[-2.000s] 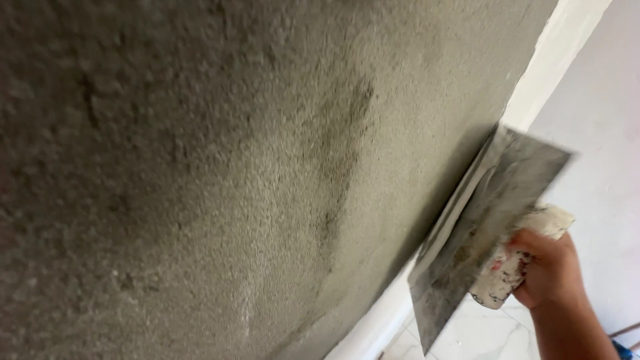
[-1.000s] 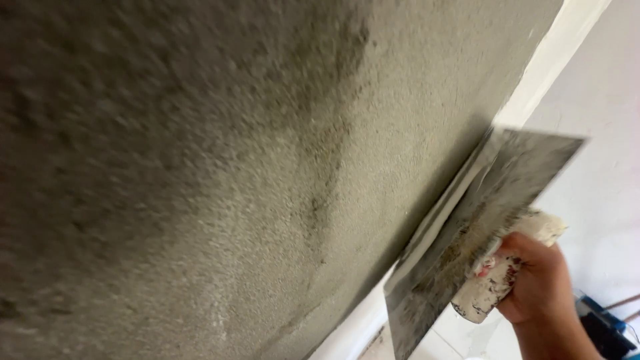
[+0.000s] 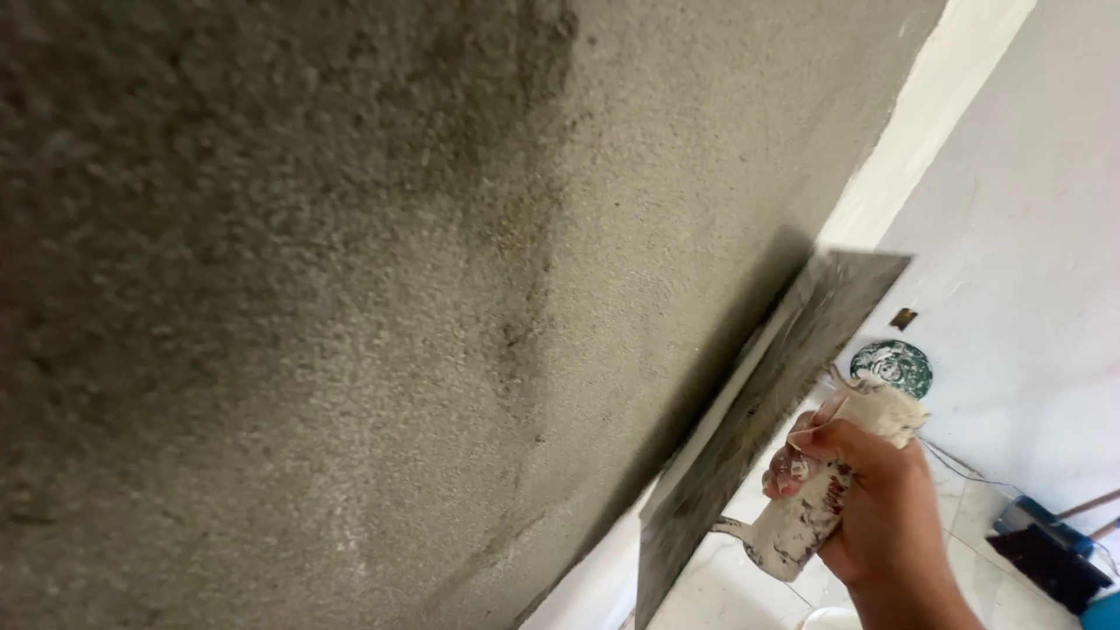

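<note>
My right hand [image 3: 875, 499] grips the plaster-crusted handle of a wide steel plastering trowel [image 3: 770, 394]. The blade's long edge lies at or very near the rough grey cement wall [image 3: 455, 350], close to a white strip [image 3: 919, 131] along the wall's right side. A pale band, which looks like wet plaster, runs along the blade's wall-side edge. The blade slants from upper right to lower left and hides part of the white strip. Dried white material also coats my fingers. My left hand is out of the frame.
A smooth pale wall [image 3: 1032, 219] stands at the right. Before it are a round green object [image 3: 892, 367] smeared with white, and a blue and black object [image 3: 1046, 542] with a cable. Light tiles [image 3: 735, 586] cover the floor, with the rim of a white container [image 3: 831, 619] at the bottom.
My right hand and the trowel have shifted a little leftward in view. The round green object now shows beside the handle, and more of the blue and black object is visible.
</note>
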